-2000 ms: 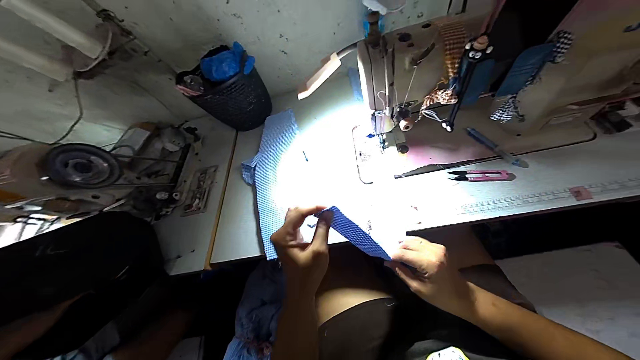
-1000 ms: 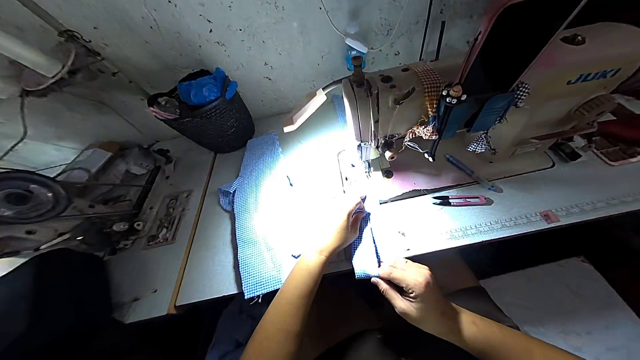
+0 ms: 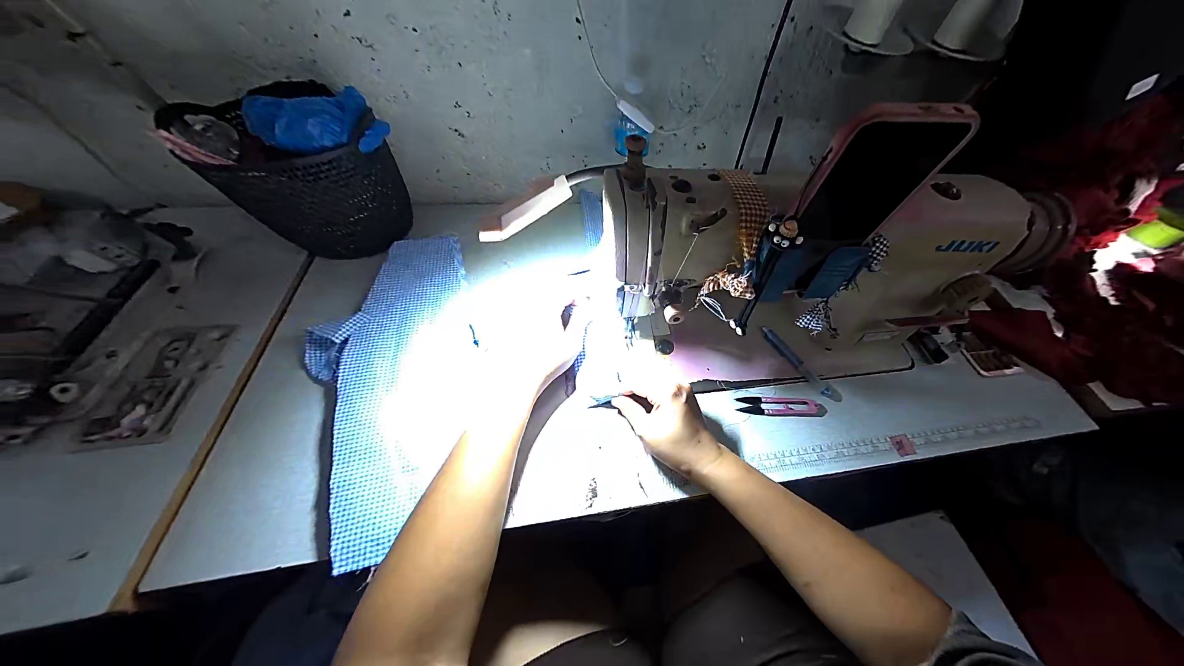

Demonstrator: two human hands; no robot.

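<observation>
My left hand [image 3: 555,338] lies on the small blue checked fabric piece [image 3: 580,359], just left of the needle area of the Juki sewing machine [image 3: 703,222]; glare washes out its fingers. My right hand [image 3: 668,416] pinches the near end of that piece between thumb and fingers, in front of the presser foot. A larger blue-and-white checked fabric [image 3: 370,444] is spread on the table to the left. The machine's lamp [image 3: 525,209] lights the work strongly, so the needle and the fabric under it are hard to see.
Pink thread snips [image 3: 782,407], a blue pen [image 3: 797,363] and a clear ruler [image 3: 832,450] lie to the right. A phone [image 3: 888,171] leans on the machine. A black basket [image 3: 342,199] with a blue plastic bag stands at the back left, beside another machine's bed [image 3: 153,384].
Both hands have moved from the table's front edge up to the needle area with the small fabric piece. The view has shifted toward the machine.
</observation>
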